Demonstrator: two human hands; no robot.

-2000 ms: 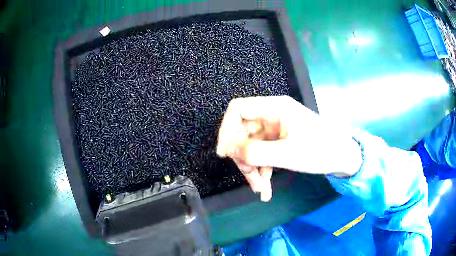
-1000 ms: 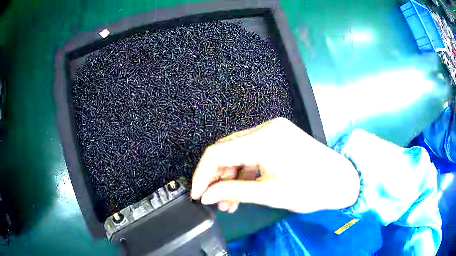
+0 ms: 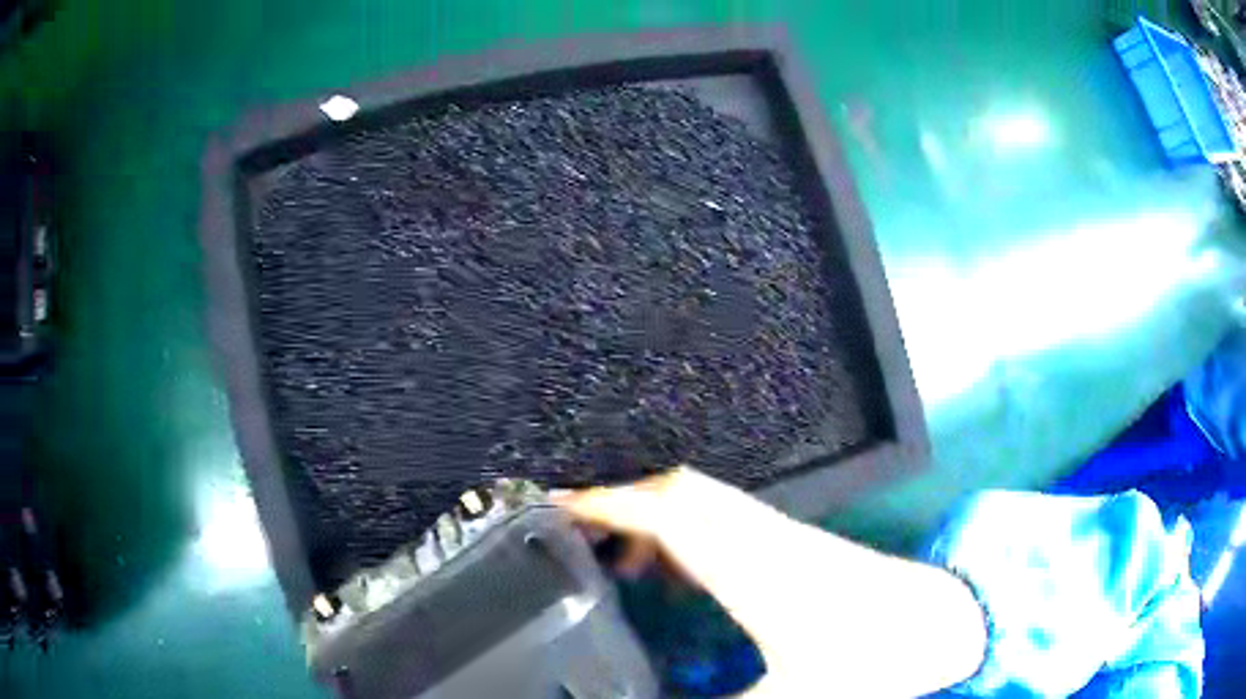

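The black boxy housing [image 3: 478, 621] is at the bottom left, over the near edge of the parts tray [image 3: 895, 369]. A rough silver-grey strip with two small brass-coloured studs runs along its upper edge. Many tiny dark rods [image 3: 547, 287] fill the tray. My right hand [image 3: 779, 580] is at the housing's upper right corner, fingertips against it and partly hidden behind it. Whether a small part is between the fingers cannot be seen. My left hand is not in view; the housing's lower end is cut off by the picture's edge.
A blue plastic bin [image 3: 1178, 93] stands at the upper right, with a pale heap of loose parts beside it. The green worktop [image 3: 957, 205] surrounds the tray and shows bright glare at right. Dark housings [image 3: 30, 273] stand along the left edge.
My right hand has moved from over the tray down and left to the housing's corner. The housing sits slightly further right and more tilted. The tray has shifted right and down in the picture.
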